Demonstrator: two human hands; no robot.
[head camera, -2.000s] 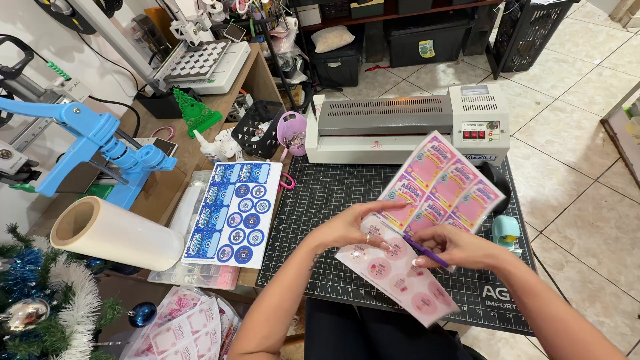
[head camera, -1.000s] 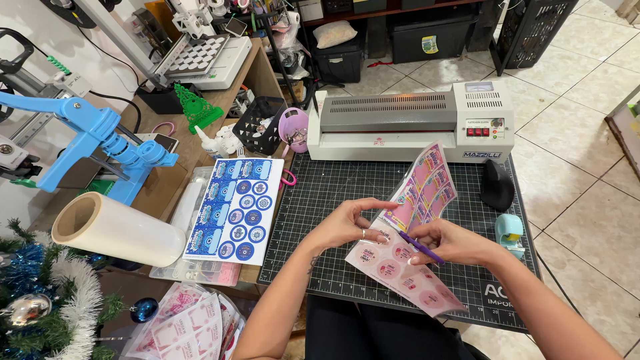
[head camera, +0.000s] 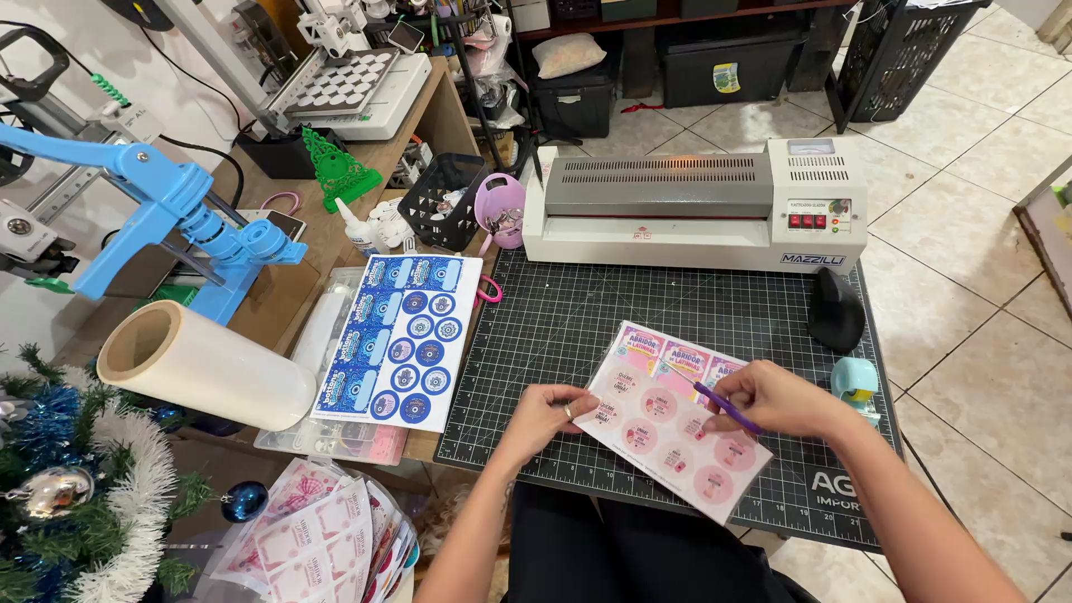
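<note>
My left hand (head camera: 548, 419) pinches the left edge of a pink printed sheet (head camera: 670, 419) between thumb and fingers. The sheet bears rows of round designs and, along its upper part, rectangular labels. My right hand (head camera: 766, 400) holds purple-handled scissors (head camera: 727, 408), whose blades lie over the sheet and point up and left, near the border between labels and circles. Whether the blades are apart cannot be told. Beneath is a black gridded cutting mat (head camera: 553, 343). A laminator (head camera: 695, 201) stands at the mat's far edge.
A black computer mouse (head camera: 836, 311) and a turquoise tape dispenser (head camera: 854, 385) stand at the right. Blue sticker sheets (head camera: 398, 343), a large film roll (head camera: 209, 364), a blue press (head camera: 167, 201), a black basket (head camera: 442, 201) and a lilac container (head camera: 500, 209) are left. Pink printed sheets (head camera: 314, 532) lie lower left.
The pink sheet, bent and raised between my hands a second ago, now lies flatter and lower. Its label part has swung down and away from the laminator's front. Both hands still hold sheet and scissors.
</note>
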